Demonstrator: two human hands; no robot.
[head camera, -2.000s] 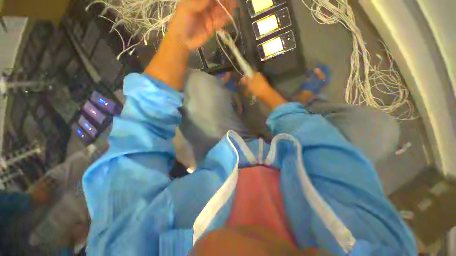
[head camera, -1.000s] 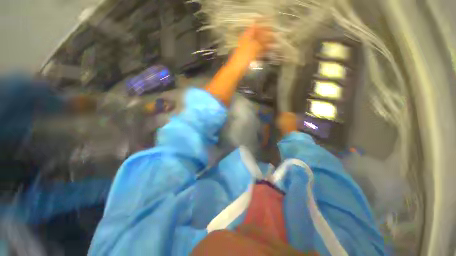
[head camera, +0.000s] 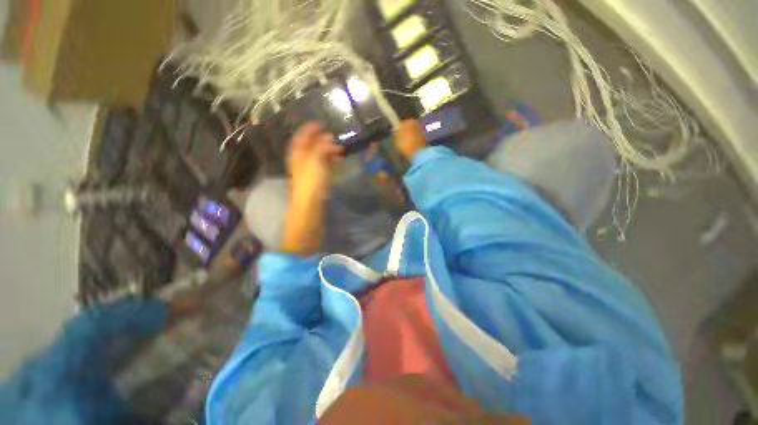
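Observation:
My left hand (head camera: 312, 158) is blurred at the near edge of a dark tray that bears a black unit (head camera: 339, 106) with bright glare; I cannot tell if it holds anything. My right hand (head camera: 408, 138) is closed around the lower end of a bunch of white cables (head camera: 380, 101) between the two trays. The white cables (head camera: 274, 62) spread in a tangled mass over the far left part. A second black tray (head camera: 470, 76) beside my right hand holds several units with pale yellow-white rectangles (head camera: 421, 62) and one with a purple-lit screen (head camera: 441, 124) nearest me.
A looped white cable hank (head camera: 594, 91) lies on the floor by the curved pale wall (head camera: 694, 83). A cardboard box (head camera: 108, 50) stands at the far left. Dark trays and purple-lit units (head camera: 208, 224) lie at left, near another person's blue sleeve (head camera: 91, 349). A brown box is at lower right.
My left hand has come back from the cable mass to the tray's near edge. My right hand stays low between the trays. The view has swung and returned, and bright glare now shows on the middle unit.

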